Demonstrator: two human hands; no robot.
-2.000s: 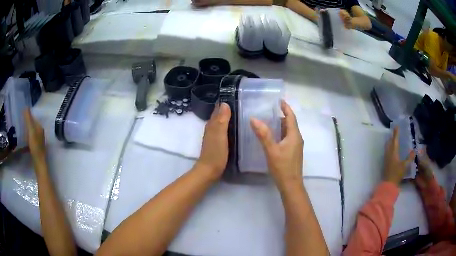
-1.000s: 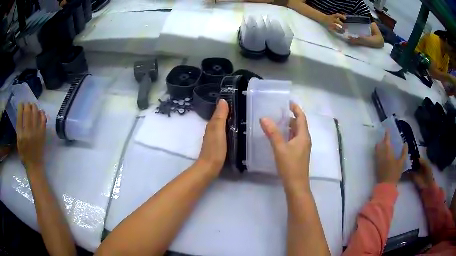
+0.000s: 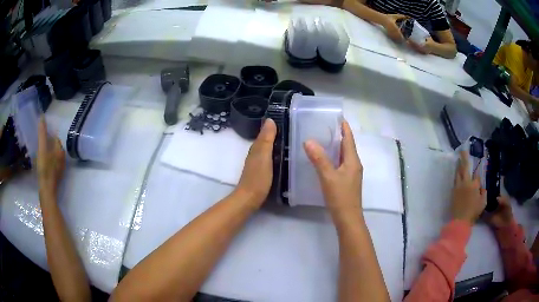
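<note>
My left hand (image 3: 258, 166) holds the black oval collar (image 3: 281, 159) from its left side. My right hand (image 3: 341, 171) grips the frosted clear container (image 3: 306, 118), thumb on its front wall and fingers at its right edge. The container stands on its side against the collar's right face, above the white foam sheet (image 3: 381, 171). No clear gap shows between collar and container. My left palm hides part of the collar's left side.
Black cup-shaped housings (image 3: 219, 90), small dark fittings (image 3: 208, 121) and a grey handled part (image 3: 172, 94) lie behind. A joined unit (image 3: 97, 125) lies left; two others (image 3: 317, 44) stand at the back. Other workers' hands are at left, right and far side. Black parts (image 3: 513, 159) lie at far right.
The container first shifted right, leaving more of the collar's dark inner edge showing, and now sits closer to the collar again. Both my hands keep their holds. Other workers' hands and parts have moved.
</note>
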